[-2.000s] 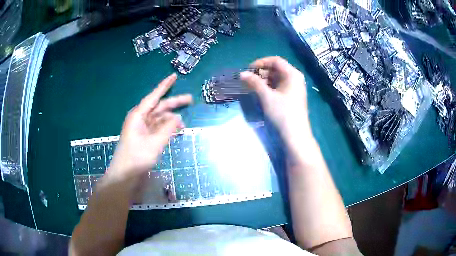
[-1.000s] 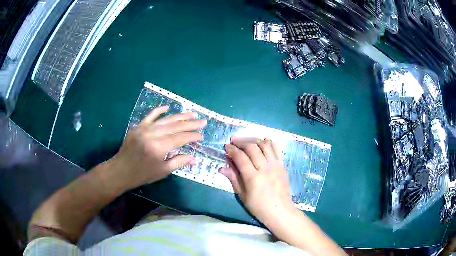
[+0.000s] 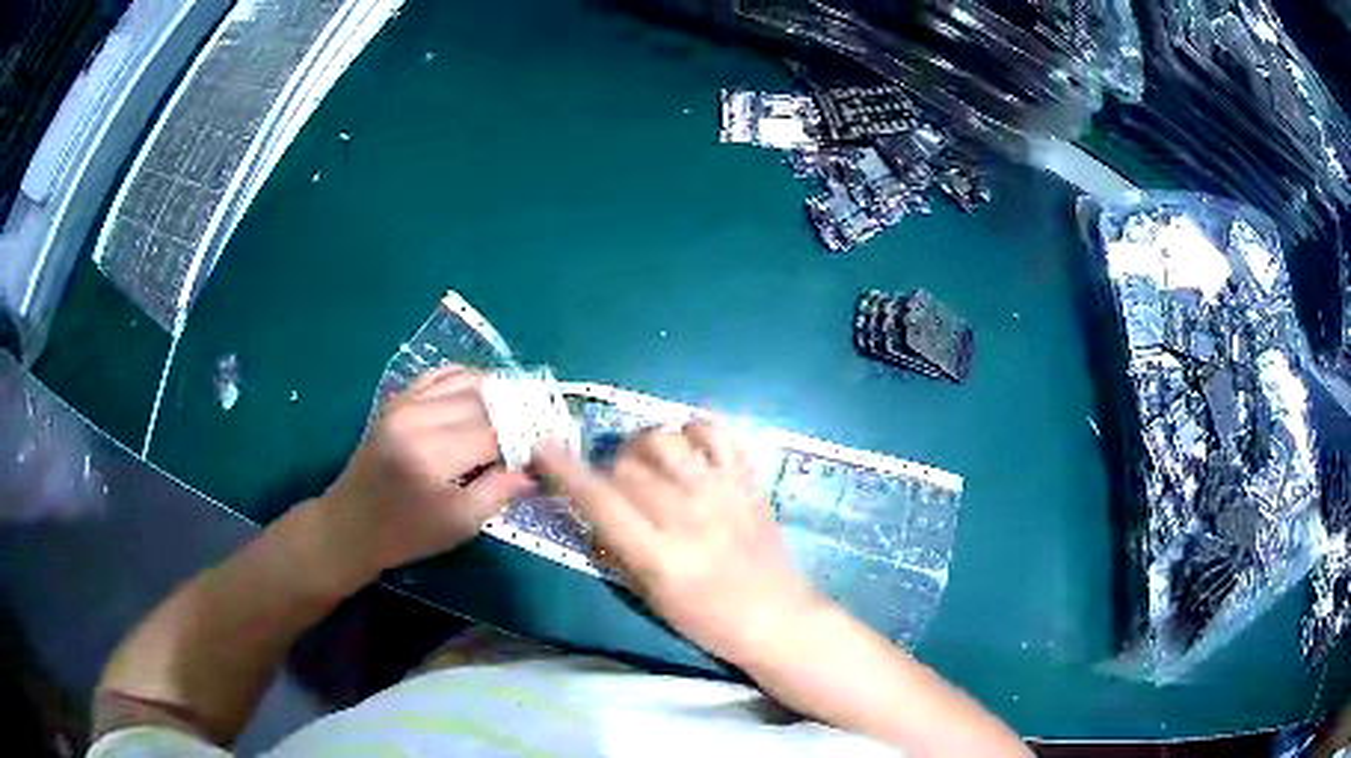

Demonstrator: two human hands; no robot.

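Note:
A pale, shiny flat part (image 3: pixel 522 415), white in the glare, is held up over the film sheet. My left hand (image 3: pixel 427 459) grips it at its left and lower edge. My right hand (image 3: pixel 674 518) has its index finger on the lower right of the part; whether it grips anything is hidden. The translucent film sheet (image 3: pixel 867 518), with a grid of cells and punched pale edges, lies under both hands. Its middle is hidden by them.
A short row of overlapping dark boards (image 3: pixel 914 335) lies right of centre. A loose board pile (image 3: pixel 859 156) is beyond it. A clear bag of boards (image 3: pixel 1222 444) is at the right. Spare sheets (image 3: pixel 222 148) lie far left. Stacked trays (image 3: pixel 1022 67) stand at the back.
The pale part is now raised in my left hand, where both hands were low over the sheet. My right hand has moved left. Earlier, my right hand was at the board row.

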